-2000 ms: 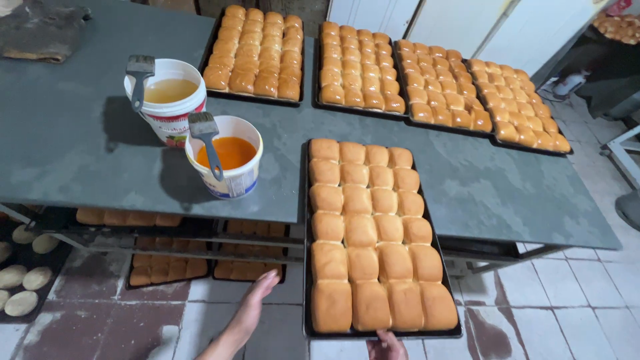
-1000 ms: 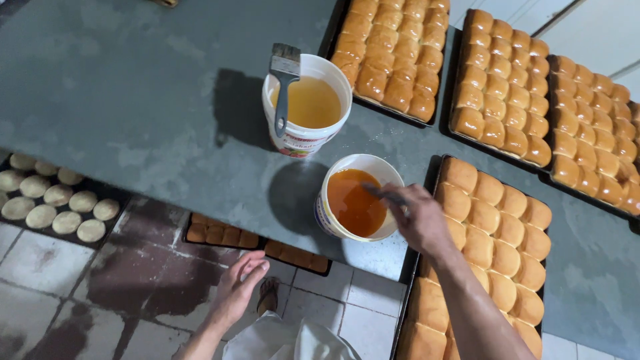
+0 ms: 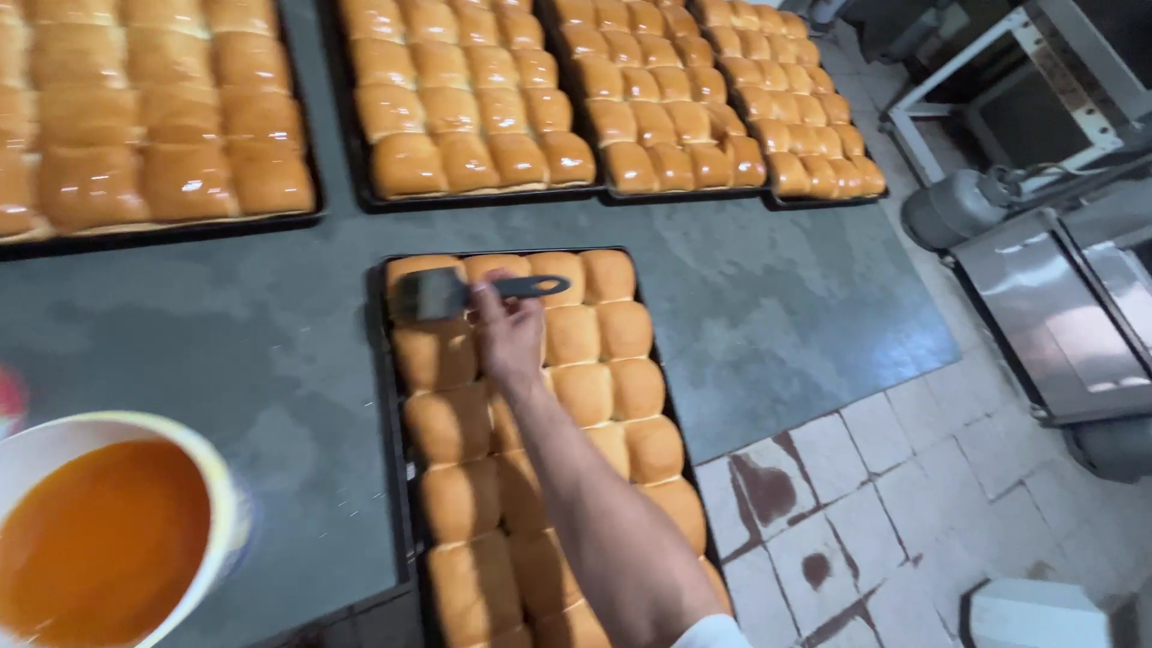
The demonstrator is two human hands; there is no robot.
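My right hand [image 3: 511, 328] grips a grey pastry brush [image 3: 434, 294] by its handle, over the far left corner of a black baking tray [image 3: 387, 360] of joined bread buns [image 3: 585, 333]. The brush is blurred, and whether its bristles touch the buns I cannot tell. These buns look matt. Orange liquid [image 3: 112, 540] fills part of a white plastic bucket [image 3: 220, 504] at the lower left. My left hand is out of view.
Four trays of glossy buns [image 3: 450, 108] line the far side of the grey table [image 3: 270, 333]. A red edge of something shows at far left. Beyond the table's right end are a grey gas cylinder [image 3: 954, 211], a metal frame [image 3: 1026, 81] and stained floor tiles [image 3: 837, 513].
My right hand has moved from the bucket of orange liquid to the tray of matt buns, holding the brush. My left hand has left the view, which has swung right.
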